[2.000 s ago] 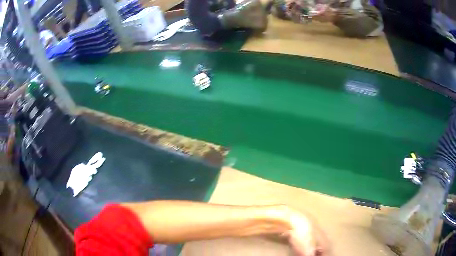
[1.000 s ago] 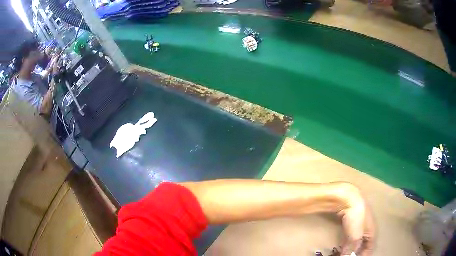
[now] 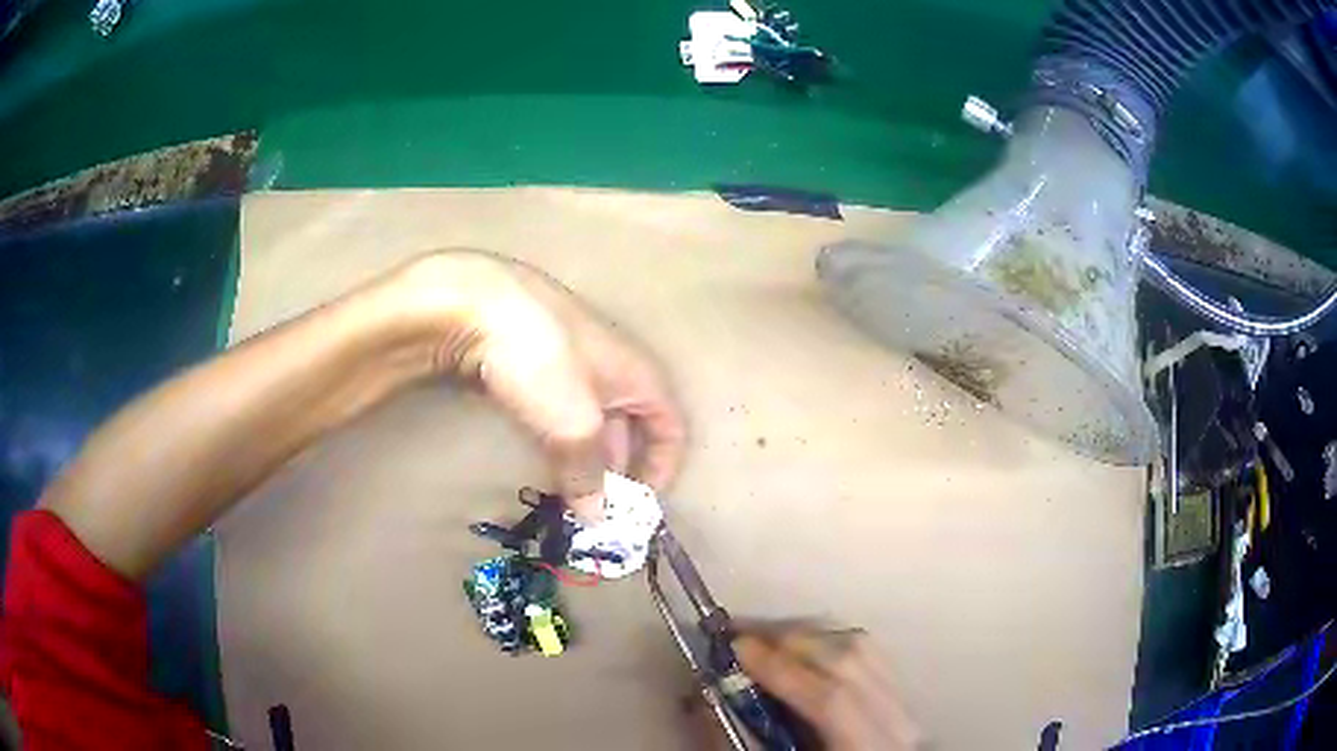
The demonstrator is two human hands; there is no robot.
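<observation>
My left hand (image 3: 587, 389) pinches a white plastic piece (image 3: 623, 525) over the tan paper. A small black part with prongs (image 3: 525, 521) is beside the piece on its left. A circuit board (image 3: 509, 602) with a yellow block (image 3: 549, 631) lies or hangs just below, with a thin red wire between it and the white piece. My right hand (image 3: 814, 682), blurred, holds a dark-handled soldering iron (image 3: 689, 580); its tip is at the right edge of the white piece. A thin curved metal tube (image 3: 682, 638) runs beside the barrel.
A stained, cloudy fume hood (image 3: 1012, 279) on a ribbed hose (image 3: 1122, 66) stands at upper right. Another white assembly (image 3: 722, 47) lies on the green conveyor (image 3: 484, 132). A small tray (image 3: 1185, 525) and yellow-handled tool (image 3: 1258, 499) are at right, with blue crate edges (image 3: 1290, 697) at lower right.
The view has swung from the left side and the conveyor down to the work. The white piece in my left hand, the circuit board, my right hand and the iron now show clearly.
</observation>
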